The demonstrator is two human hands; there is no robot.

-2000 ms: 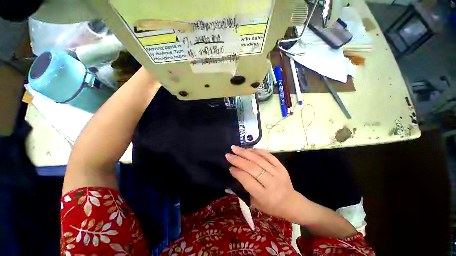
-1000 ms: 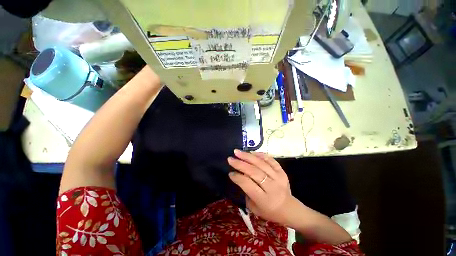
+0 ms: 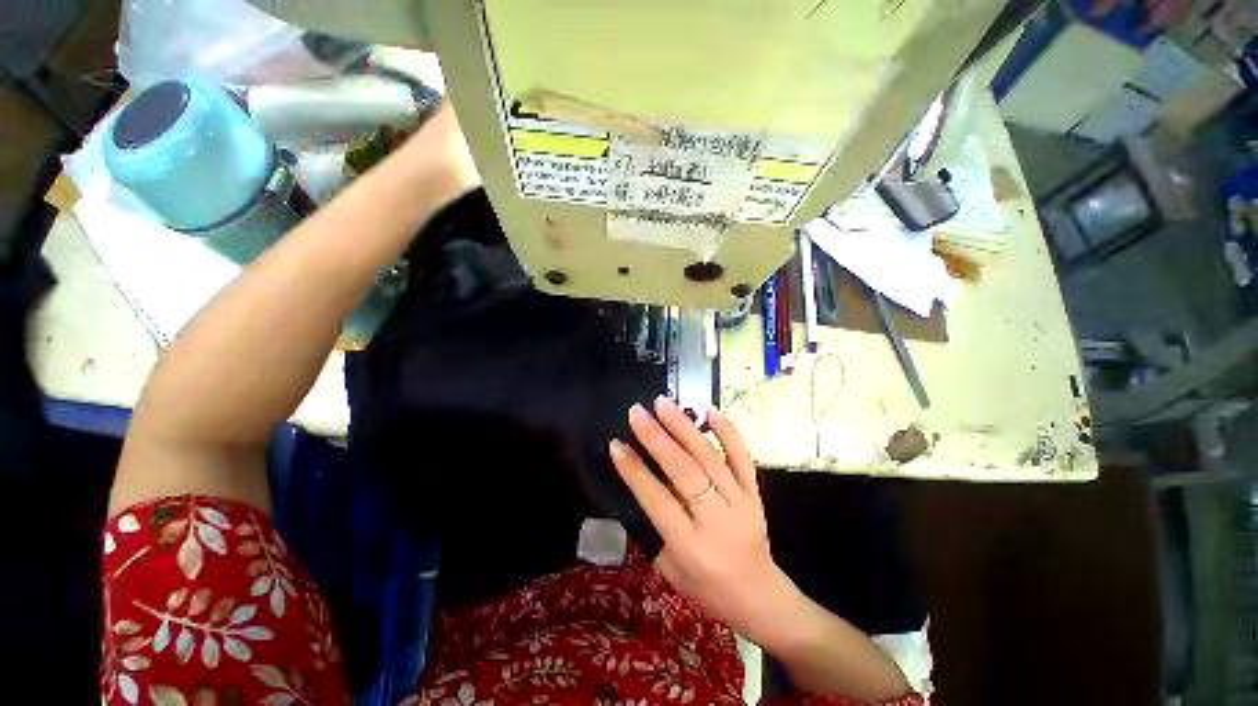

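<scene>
A black garment piece (image 3: 483, 414) lies under the sewing machine head (image 3: 649, 248) and hangs over the table's front edge to my lap. A small whitish patch (image 3: 602, 542) shows at the cloth's lower edge. My right hand (image 3: 697, 510) lies flat on the cloth's right edge, fingers spread, fingertips near the silver needle plate (image 3: 694, 361). My left forearm reaches behind the machine head; my left hand (image 3: 458, 149) is mostly hidden there, so its fingers do not show. The needle area is mostly hidden by the head and cloth.
A light blue bottle (image 3: 193, 152) and white papers (image 3: 145, 262) are on the left. Pens (image 3: 773, 324), a long grey blade-like tool (image 3: 901, 352), white paper (image 3: 883, 269) and loose thread (image 3: 825, 393) lie right of the head. The table's front edge (image 3: 966, 476) runs below them.
The view has shifted, so the machine head sits further right. My right hand's fingers are more spread and point more upward. The white strip below it now shows as a squarish patch.
</scene>
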